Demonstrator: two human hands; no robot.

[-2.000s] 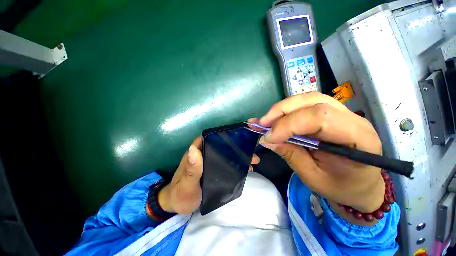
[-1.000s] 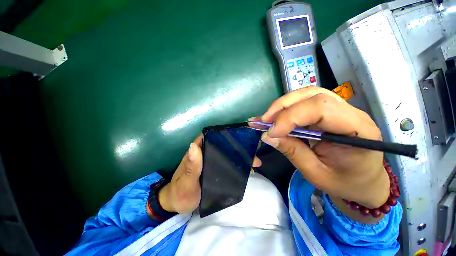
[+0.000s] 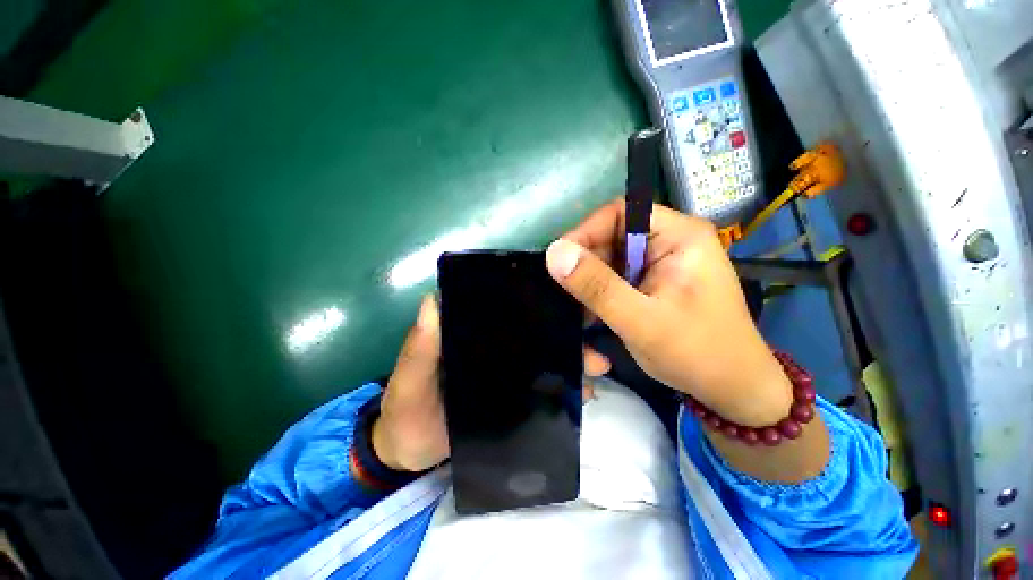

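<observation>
A glossy black phone-sized screen, probably joined to its frame, is held face up in front of me. My left hand grips it along its left side, with fingertips showing past its right edge. My right hand has its thumb on the top right corner of the screen. The slim pry tool, with black grip and blue-violet shaft, is held in the right hand and points upward. Its tip is hidden by the hand.
A grey handheld tester lies beyond my right hand, with an orange connector and cable beside it. The white-grey machine stands at right. A grey metal bar juts in at left over the green mat.
The screen has turned flatter towards the camera. The right hand has swung the tool from pointing right to pointing up, and its thumb has come onto the screen corner. The view has shifted slightly.
</observation>
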